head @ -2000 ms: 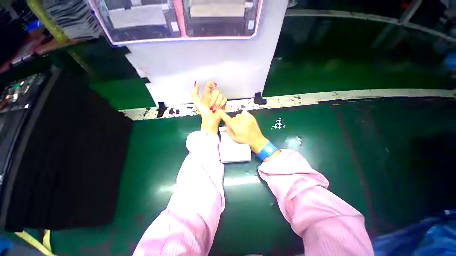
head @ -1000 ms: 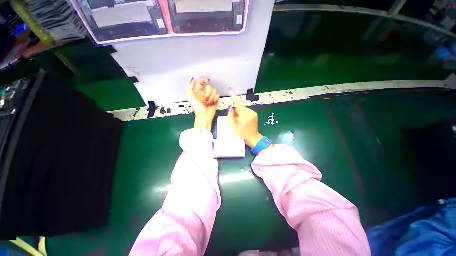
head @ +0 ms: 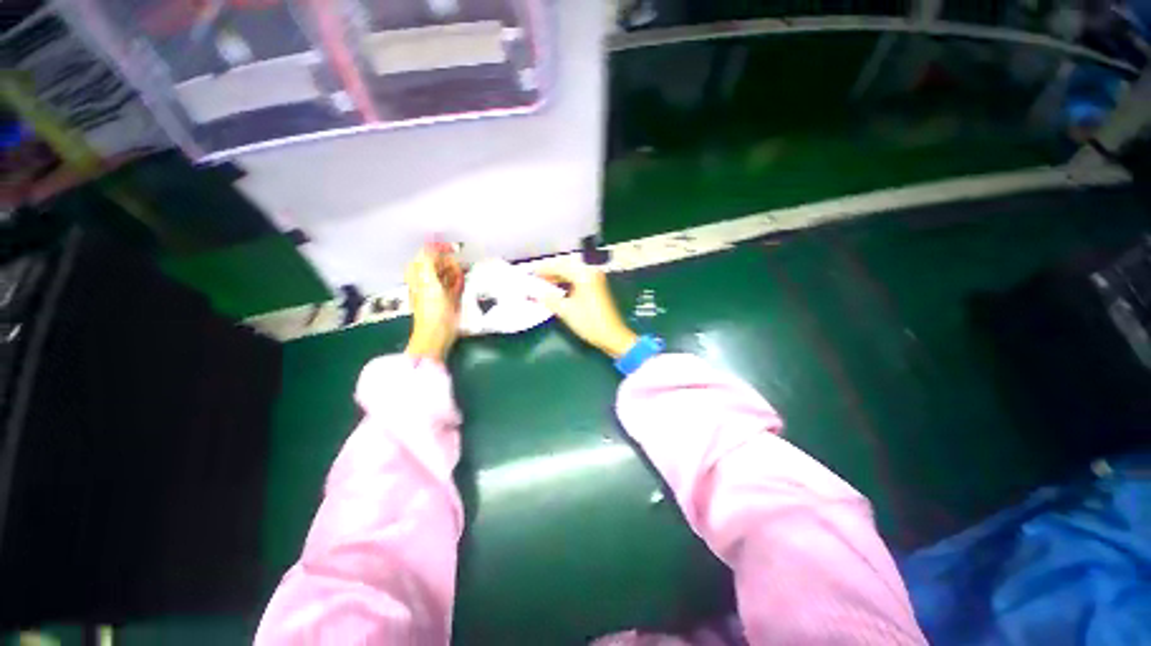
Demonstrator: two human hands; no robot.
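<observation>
A white release liner (head: 511, 311) is bent into a curve between my hands, near the mat's far edge, with a dark spot or gap near its left part. My right hand (head: 590, 307), with a blue wrist strap (head: 640, 355), is closed on the liner's right side. My left hand (head: 434, 300) is upright at the liner's left edge, its fingers curled. Blur hides whether the left fingers grip the liner or a small piece.
Black foam trays (head: 139, 442) are stacked at left. An upright white board (head: 429, 202) stands behind my hands. A silvery-white cluster (head: 648, 305) lies on the green mat (head: 568, 543). A worker's blue sleeve (head: 1048, 555) shows at lower right, below a dark tray (head: 1073, 366).
The white liner, earlier lying flat under my right hand, is now raised and bent between my hands. My hands have moved apart. The camera view has shifted right.
</observation>
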